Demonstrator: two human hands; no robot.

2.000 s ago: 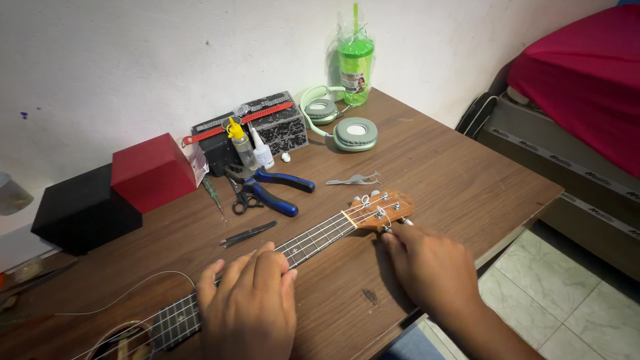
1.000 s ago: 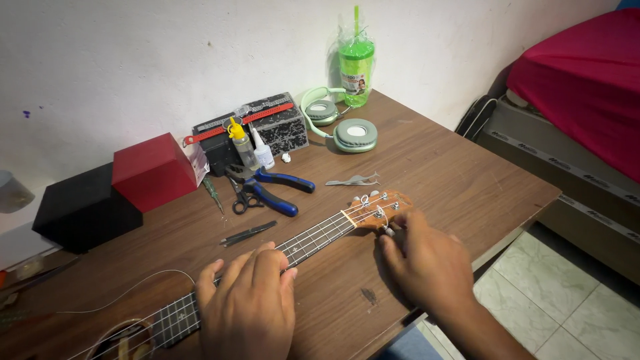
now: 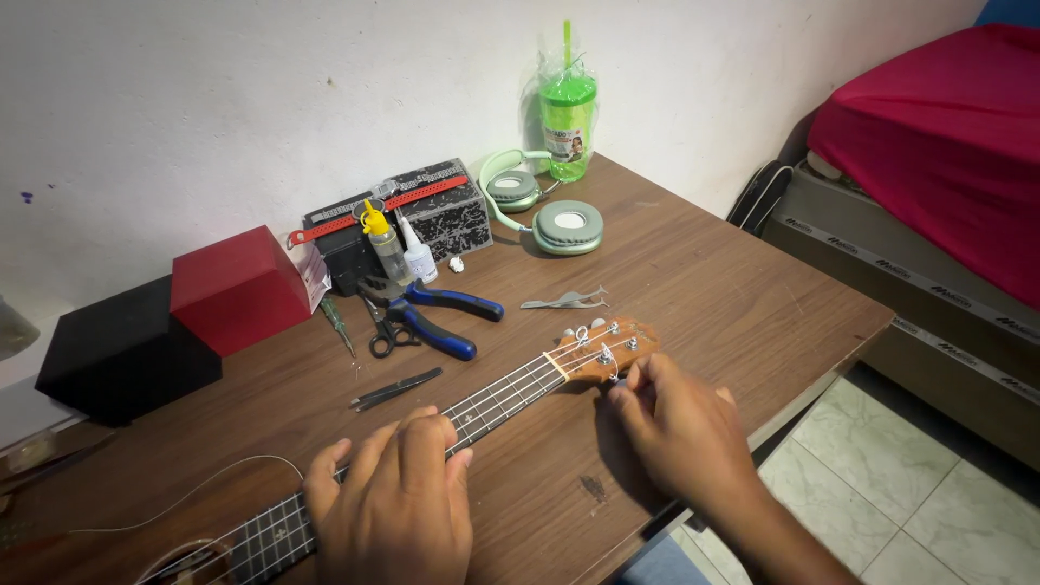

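Observation:
A ukulele lies diagonally on the brown wooden table, its fretboard running up to a wooden headstock with metal tuning posts. My left hand rests over the neck, fingers curled around its edges. At the near side of the headstock, my right hand pinches a tuning peg, mostly hidden by the fingers. White string ends curl at the posts. A loose string arcs over the table near the ukulele's body, whose sound hole shows at the bottom left.
Behind the neck lie black tweezers, blue-handled pliers, scissors, a small screwdriver and silver tweezers. Farther back are glue bottles, boxes, green headphones and a green tumbler. The table's edge is at right.
My right hand has shifted and turned slightly at the headstock's near side. My left hand stays on the neck.

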